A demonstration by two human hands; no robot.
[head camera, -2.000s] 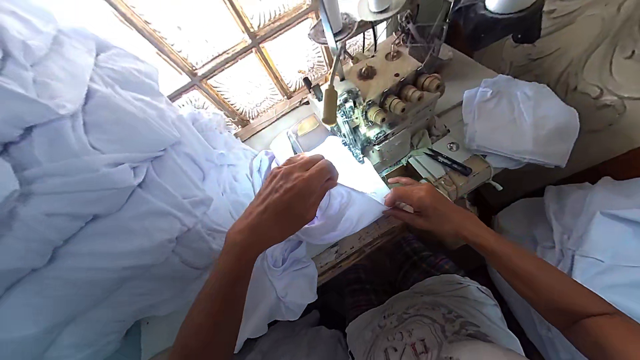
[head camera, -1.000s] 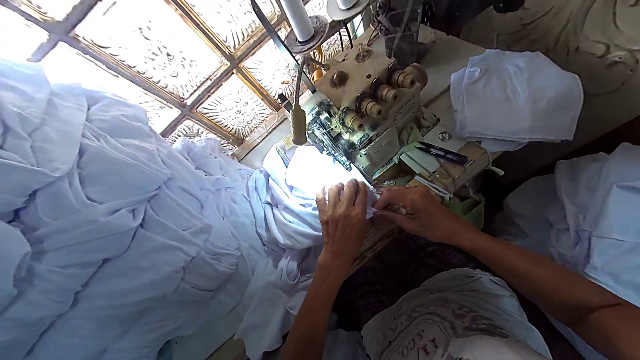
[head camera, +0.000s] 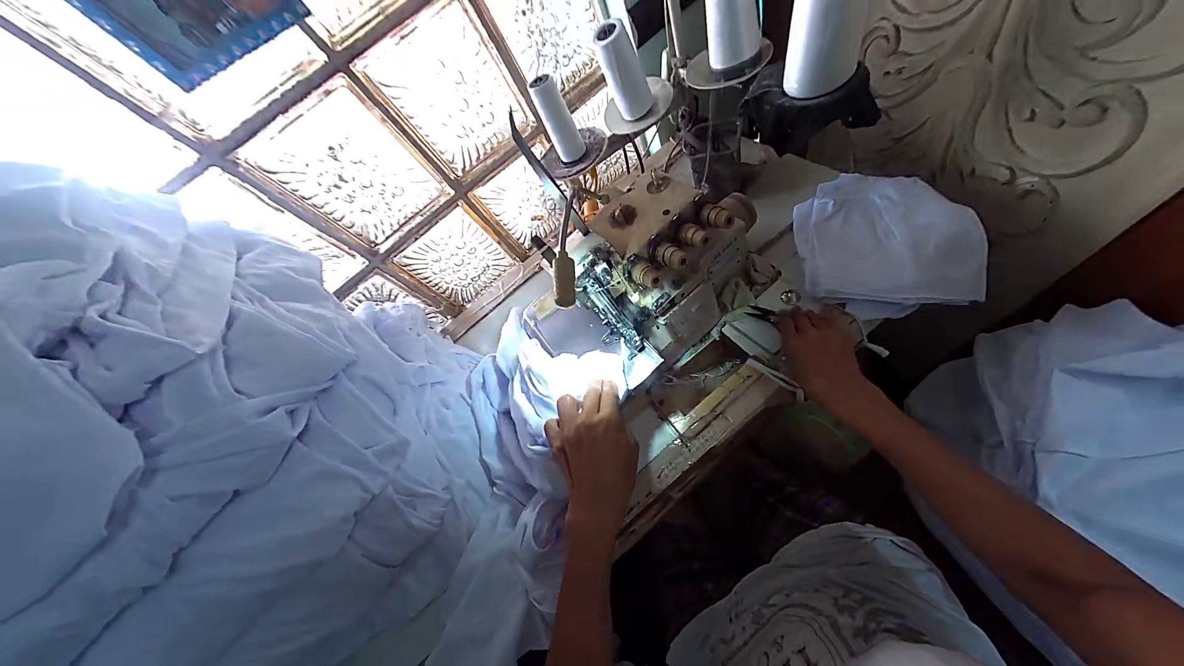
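Observation:
An overlock sewing machine (head camera: 680, 250) stands on the worktable, its lamp lighting white fabric (head camera: 564, 370) at the needle area. My left hand (head camera: 597, 449) grips the near edge of that fabric with its fingertips, just below the presser foot. Over at the machine's right end, my right hand (head camera: 819, 356) is closed on dark-tipped thread snips (head camera: 761, 315), whose tips point left; the rest of the tool is hidden by the fingers. A large heap of white fabric (head camera: 231, 416) fills the left side and runs up to the machine.
Thread cones (head camera: 624, 69) stand on holders behind the machine. Folded white cloth (head camera: 893, 240) lies on the table at the right, and more white fabric (head camera: 1091, 435) is piled lower right. A patterned glass window (head camera: 388, 157) borders the back left. The table's front edge (head camera: 694, 462) runs near my body.
My right hand has left the fabric beside my left hand and moved right, to the dark tool lying on the machine's end, which it has taken hold of. The left hand stays at the fabric.

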